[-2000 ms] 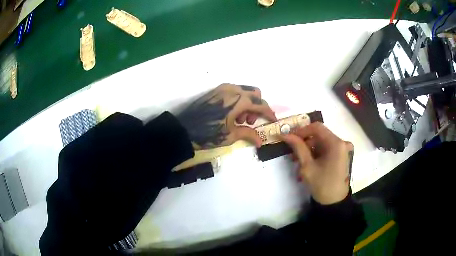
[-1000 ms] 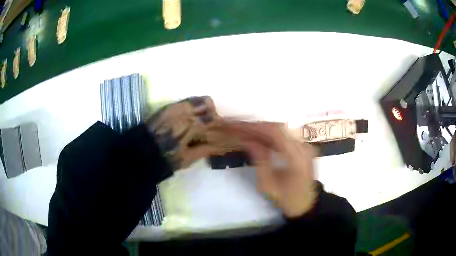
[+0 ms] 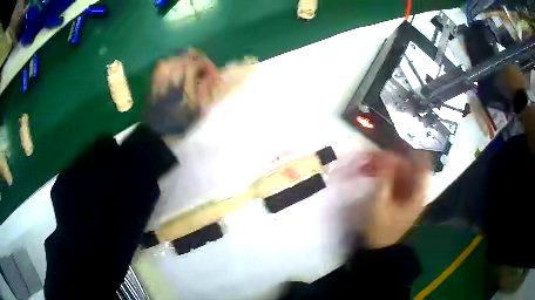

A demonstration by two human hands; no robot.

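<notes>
The jig lies on the white bench top with a beige section at the right [image 3: 293, 176] and a longer beige section at the left [image 3: 190, 222]. Black stop blocks [image 3: 295, 193] sit along its lower edge and ends. My left hand [image 3: 185, 88] is blurred at the belt edge, with its fingers on a blurred beige shell [image 3: 241, 68]. My right hand [image 3: 396, 190] is blurred, right of the jig and below the fixture. Its fingertips are unclear, and I cannot tell whether it holds anything.
The black fixture with a red display [image 3: 366, 122] stands at the right. Beige shells [image 3: 120, 86] lie on the green belt [image 3: 264, 26]. Blue cylinders [image 3: 76, 29] are at upper left, grey blocks [image 3: 22, 274] and ridged silver tubes [image 3: 134, 286] at lower left. Part of another person shows at right.
My left hand has moved from over the jig up to the belt edge, now with a shell at its fingers. My right hand has moved right, off the jig. The view has shifted and tilted.
</notes>
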